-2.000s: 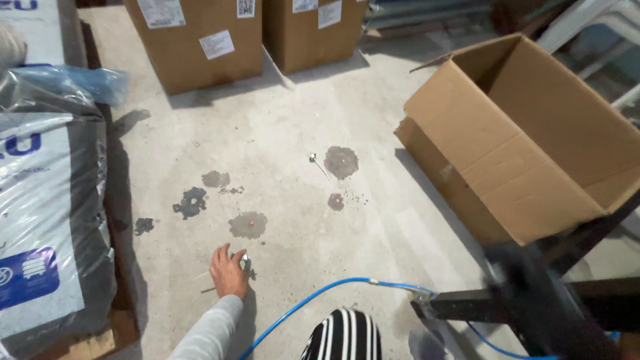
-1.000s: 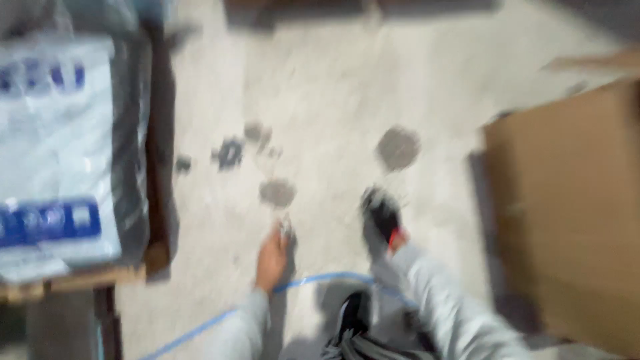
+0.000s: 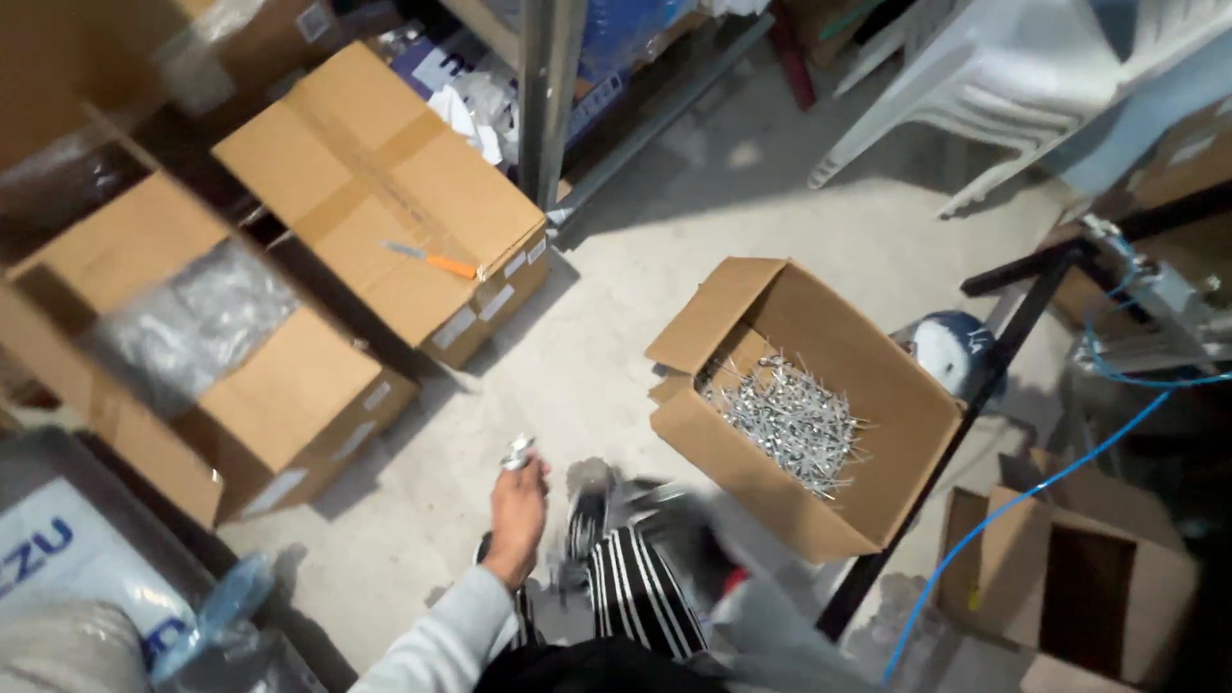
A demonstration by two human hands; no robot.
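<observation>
My left hand [image 3: 518,515] is bare below a grey sleeve and is closed around a small shiny metal piece [image 3: 519,452] that sticks up past the fingertips. Blurred and dark, apparently gloved, my right hand [image 3: 685,539] is over my striped trouser leg, with a red patch near its wrist; whether it holds anything cannot be told. To the right of it stands an open cardboard box [image 3: 818,539] with a heap of thin metal pins [image 3: 794,419], rivet-like in shape, at its bottom. Neither hand touches this box.
A closed carton [image 3: 385,183] bears an orange-handled cutter [image 3: 448,265]. Beside it stands an open carton [image 3: 289,414] with clear plastic inside. A metal shelf post [image 3: 549,106], white plastic chairs [image 3: 972,96], a dark metal frame [image 3: 1001,356] and a blue hose [image 3: 1020,496] surround the floor.
The view has swung widely, bringing the box of pins into sight. My left hand was low by the floor at first and is now raised with the metal piece. My right hand came into view after the first frame.
</observation>
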